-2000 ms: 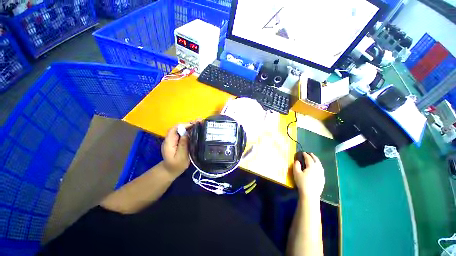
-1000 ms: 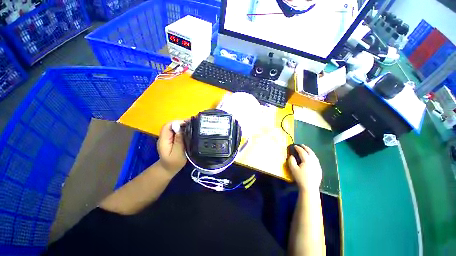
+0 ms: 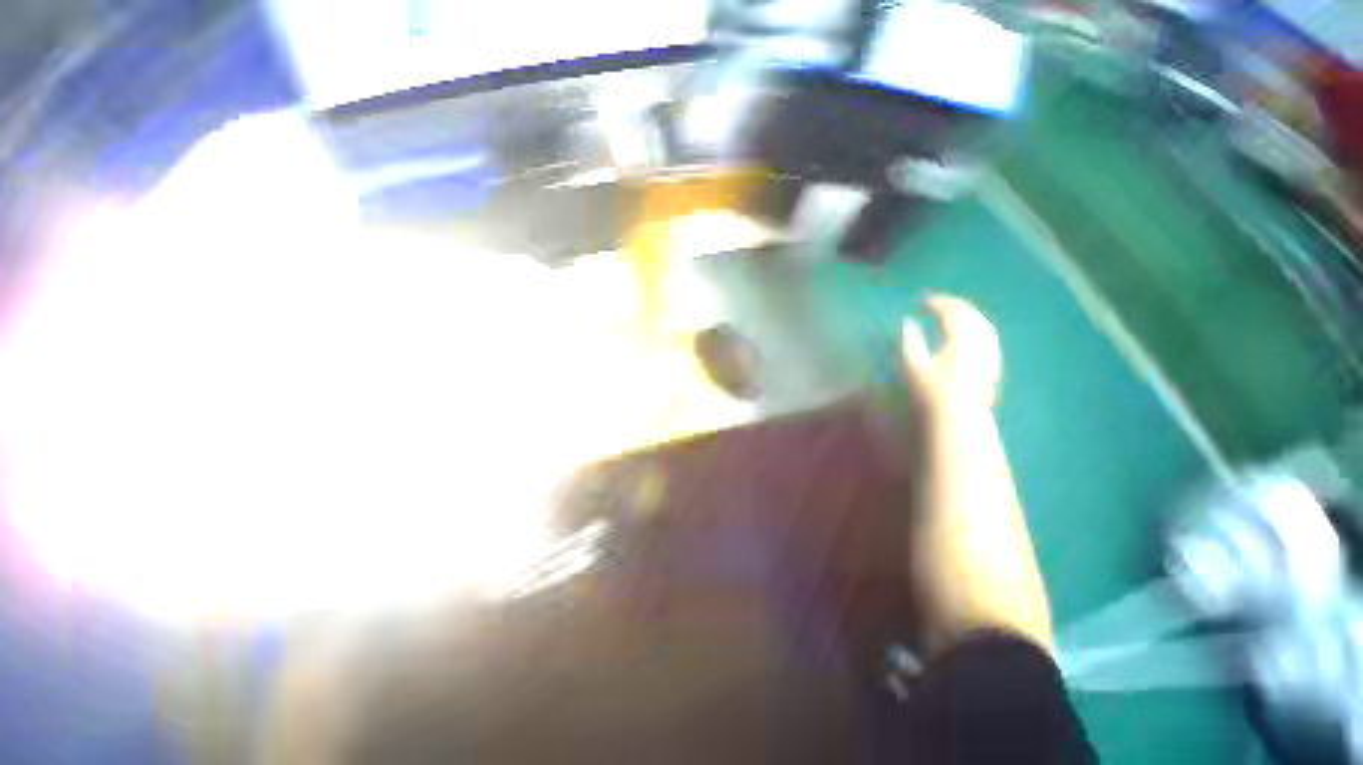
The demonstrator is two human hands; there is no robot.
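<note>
The frame is strongly blurred, and a large white glare covers its left and middle. The dome camera cannot be made out. My left hand cannot be seen. My right hand (image 3: 960, 356) is over the green surface (image 3: 1144, 523), right of the black mouse (image 3: 728, 362) and apart from it. A gap shows between its thumb and fingers, and I see nothing in it. Whitish streaks, perhaps the cables (image 3: 561, 562), show at the glare's lower edge.
The monitor's lower edge (image 3: 516, 78) crosses the top. A dark box (image 3: 800, 142) stands behind my right hand, with a white strip (image 3: 831, 214) at its front. Blurred white things (image 3: 1271, 561) lie at the lower right. Part of the orange desktop (image 3: 691, 202) shows.
The view has swung right and blurred, with strong glare now. My right hand has left the mouse and moved right over the green surface. My left hand and the dome camera are no longer visible.
</note>
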